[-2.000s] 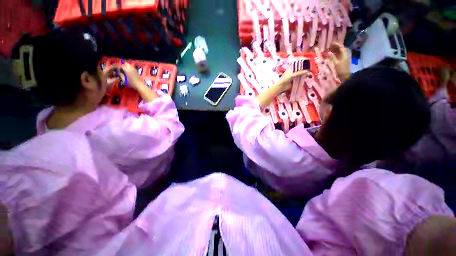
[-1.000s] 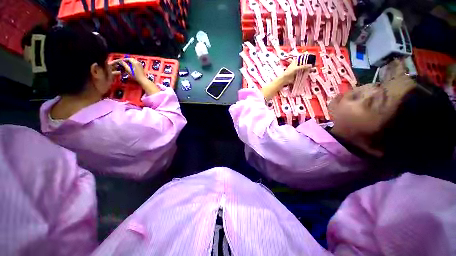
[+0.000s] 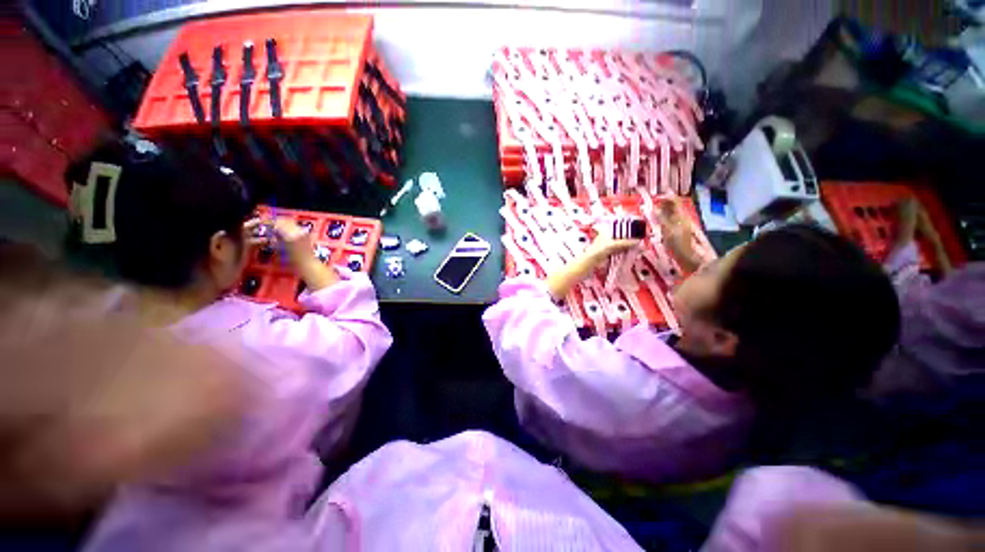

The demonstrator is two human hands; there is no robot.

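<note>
My left hand is a large blur at the left edge; its fingers cannot be made out. My right hand or wrist is blurred and cut off at the lower right. Neither visibly holds anything. In front, an orange-red tray carries many overlapping pink smartwatches. The person at right holds a bundle of watches over it. A smartphone lies on the green bench mat. At left, another person works over a red compartment tray with small dark watch cases.
Stacked red trays with black watches stand at back left; pink watches cover stacked trays behind the work. A white bottle and small loose pieces lie near the phone. A tape dispenser stands at right.
The view has tilted up, showing more of the stacks and the panel behind. My blurred hands have come into view. The person at right has turned their head back toward the tray.
</note>
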